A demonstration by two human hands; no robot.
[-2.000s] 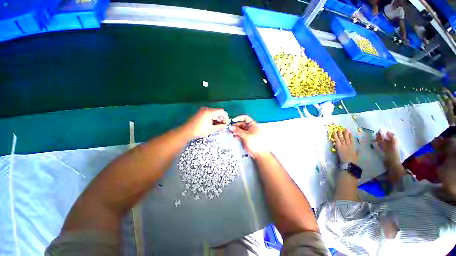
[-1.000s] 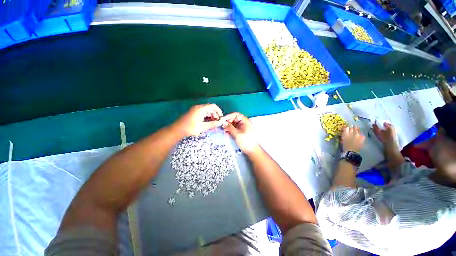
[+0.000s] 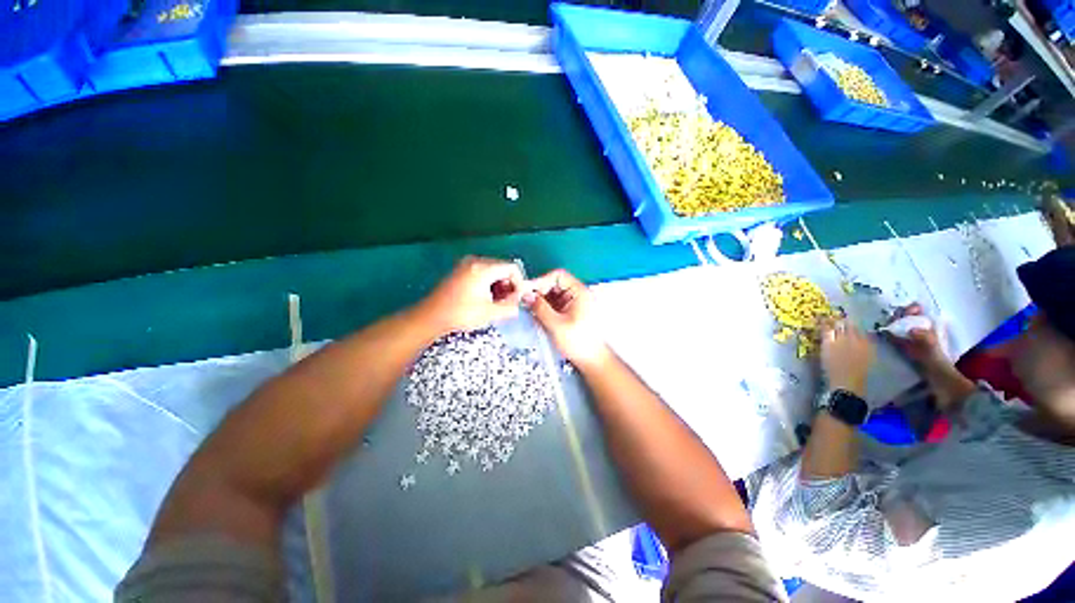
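My left hand point(image 3: 481, 292) and my right hand point(image 3: 559, 311) meet fingertip to fingertip at the far edge of the bench. A tiny whitish part point(image 3: 527, 297) shows between the fingertips; it is mostly hidden, and its shape cannot be told. Both hands grip at it. A loose pile of small whitish star-shaped parts point(image 3: 481, 398) lies just below the hands on the grey-white cover, between my forearms. A few parts lie apart at its near left side. One pale piece point(image 3: 512, 192) lies on the green belt beyond my hands.
A blue tray point(image 3: 609, 136) with yellow and white parts stands on the green conveyor belt point(image 3: 354, 153). A white ring-shaped item point(image 3: 729, 247) is by its near corner. At right a person in a striped shirt works at a yellow pile point(image 3: 796, 304). Blue bins stand top left. Tape strips cross the cover.
My hands stay together at the same place with small finger shifts. The pale piece on the belt appears slightly further right. The neighbour's hand has moved nearer the wearer's right-side bench edge.
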